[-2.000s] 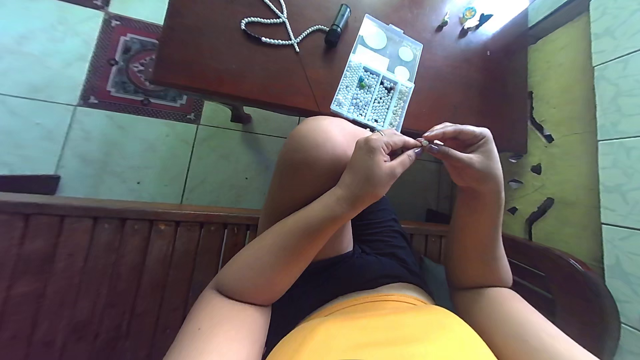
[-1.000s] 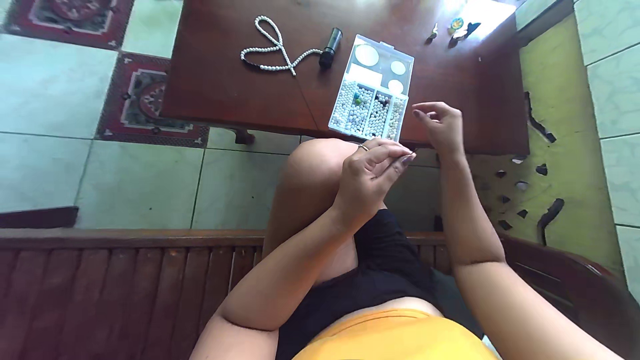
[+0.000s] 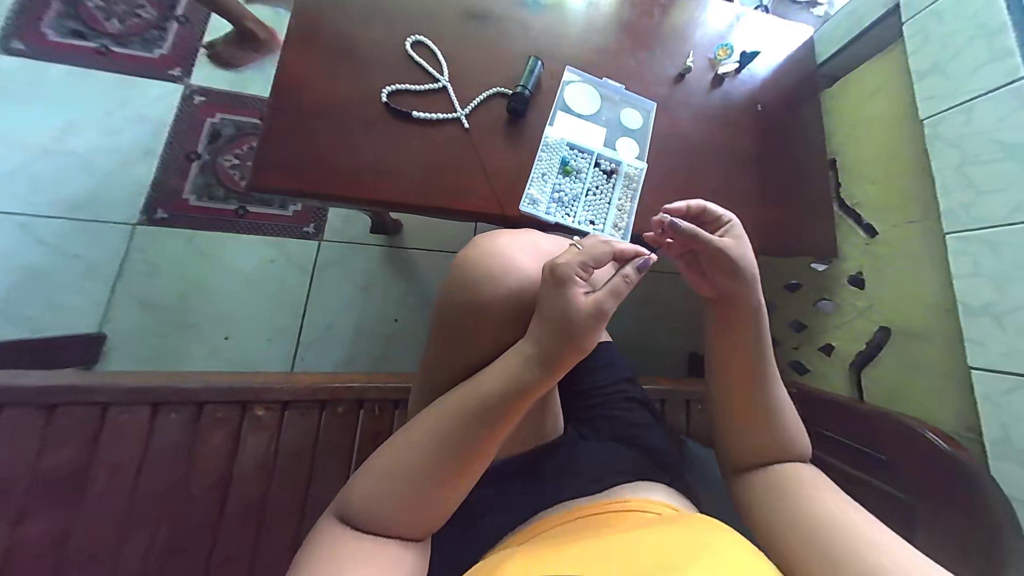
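My left hand (image 3: 588,288) pinches a thin dark strand between thumb and forefinger, just in front of the bead box. Close beside it on the right, my right hand (image 3: 708,244) has thumb and forefinger together near the strand; what lies between these fingertips is too small to tell. An open clear plastic bead box (image 3: 524,210) lies at the table's near edge, its compartments filled with white, pale and some dark beads. Left of it, a string of white beads (image 3: 436,116) lies looped on the table, one end touching a dark cylindrical bottle (image 3: 525,86).
The wooden table (image 3: 344,152) spans the upper view. Small trinkets (image 3: 723,54) lie at its back right. A wooden bench (image 3: 200,464) is beneath and beside me. Another person's bare foot (image 3: 242,46) is on the floor at upper left, near patterned tiles.
My right hand was apart from my left, beside the box, one second ago; now it is back close to the left fingertips. A person's foot has come into view at upper left.
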